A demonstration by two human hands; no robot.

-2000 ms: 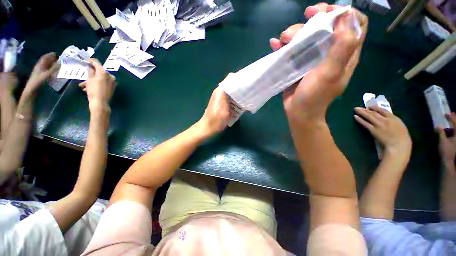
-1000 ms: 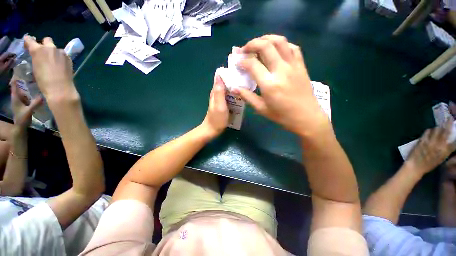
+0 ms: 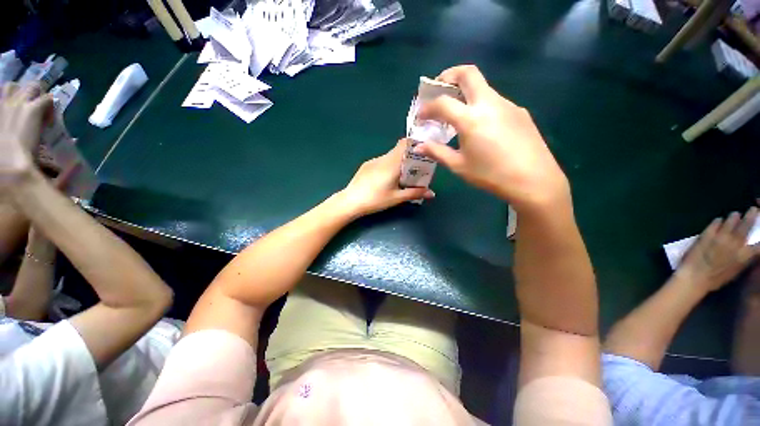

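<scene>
A white printed folding carton (image 3: pixel 417 172) stands near upright over the table in front of me, its open end up with a flap raised. My left hand (image 3: pixel 385 181) is closed around its lower part. My right hand (image 3: pixel 487 137) is at the open end, its fingertips on a soft white wrapped product (image 3: pixel 431 131) that shows at the carton's mouth. How deep the product sits is hidden by the fingers. Another white box (image 3: pixel 512 222) shows partly beside my right forearm, mostly hidden by it.
A fanned pile of leaflets (image 3: pixel 267 37) lies at the far centre-left. A white pouch (image 3: pixel 118 95) lies at the left. Neighbours' hands hold white items at both edges. Wooden sticks (image 3: pixel 721 108) stand at the upper right and upper left. Boxes (image 3: pixel 635 12) lie at the far right.
The product, earlier held up high in my right hand, is now at the carton's mouth. The carton and both hands have shifted slightly right since a second ago. The box at the right now shows nearer me.
</scene>
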